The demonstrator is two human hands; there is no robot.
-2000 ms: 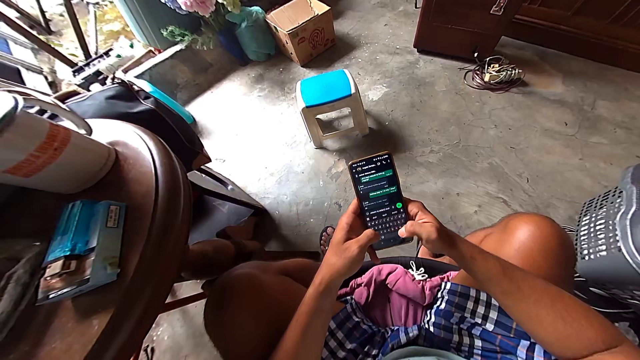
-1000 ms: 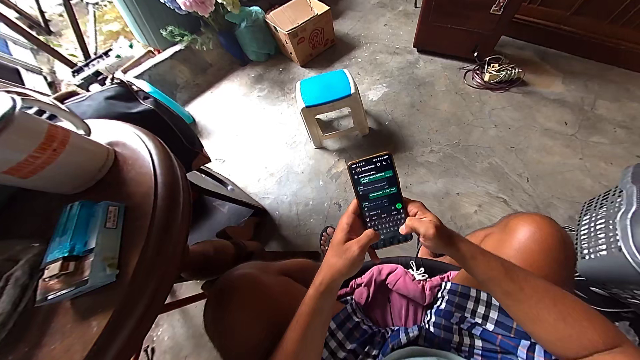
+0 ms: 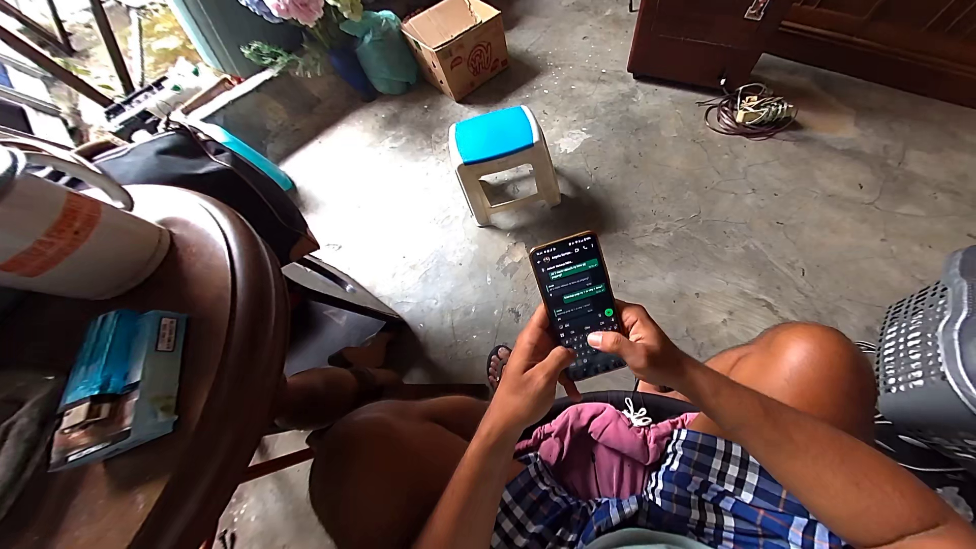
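A smartphone (image 3: 577,297) in a case with a yellowish edge is held upright above my lap, its lit screen showing a dark chat with green bubbles and an on-screen keyboard. My left hand (image 3: 531,370) grips its lower left side, the thumb at the keyboard's lower left. On the other side my right hand (image 3: 644,347) holds the lower right edge, with its thumb over the keys. The fingers behind the phone are mostly hidden. Below the hands lie plaid shorts (image 3: 724,488) with a pink, drawstring waist part.
Left, a round wooden table (image 3: 236,305) bears a white container (image 3: 84,236) and a blue packet (image 3: 122,381). Ahead stands a blue-topped stool (image 3: 496,137), with a cardboard box (image 3: 476,57) behind. Coiled cable (image 3: 751,113) lies by a wooden cabinet (image 3: 686,38). A grey plastic basket (image 3: 926,351) is right.
My right thumb has shifted left over the keyboard. Both hands keep their hold on the phone.
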